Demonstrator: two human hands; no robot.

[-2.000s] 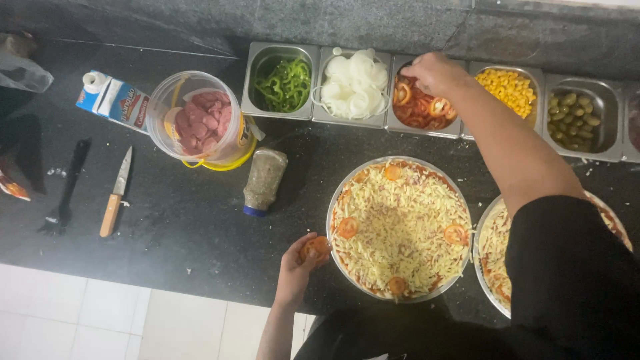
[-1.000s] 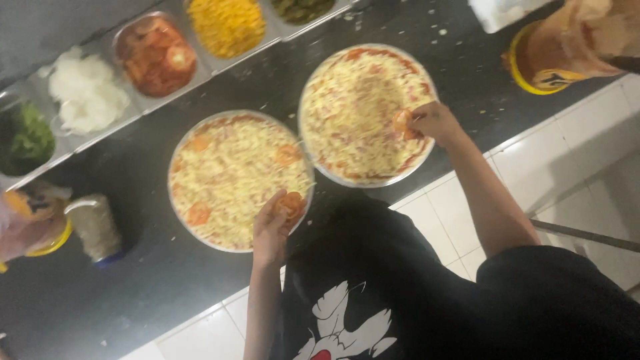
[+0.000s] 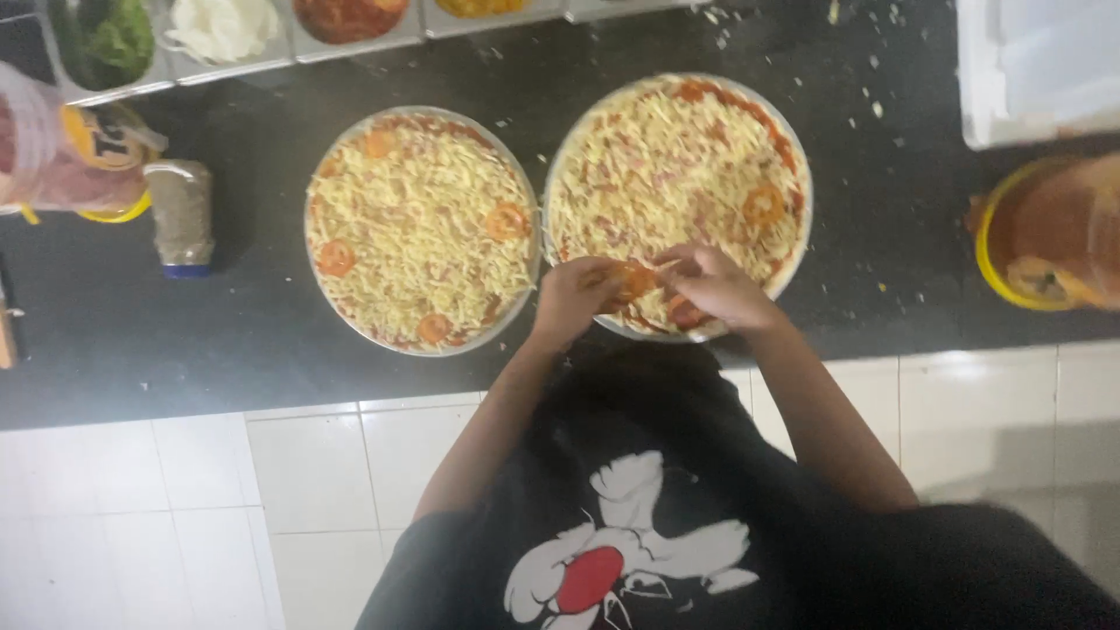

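Observation:
Two round pizzas with shredded cheese lie side by side on pans. Over the near edge of the right pizza (image 3: 674, 166), my left hand (image 3: 573, 297) holds tomato slices (image 3: 632, 284). My right hand (image 3: 713, 284) is beside them with its fingertips close to the slices; whether it grips one is unclear. One tomato slice (image 3: 763, 205) lies on that pizza's right side, and another (image 3: 685, 311) shows just below my right hand. The left pizza (image 3: 411, 227) bears several tomato slices spaced near its rim.
Metal trays of green peppers (image 3: 109, 44), onion (image 3: 223, 26), tomato (image 3: 350, 13) and corn (image 3: 481, 4) line the back left. A tub of meat (image 3: 61, 157) and a shaker bottle (image 3: 181, 214) stand left. At right are a tub of red sauce (image 3: 1054, 236) and a white container (image 3: 1041, 70).
My right hand was in the tomato tray, then at the right pizza's right side, where a slice now lies. Both hands have since come together at its near edge. The view has shifted and turned.

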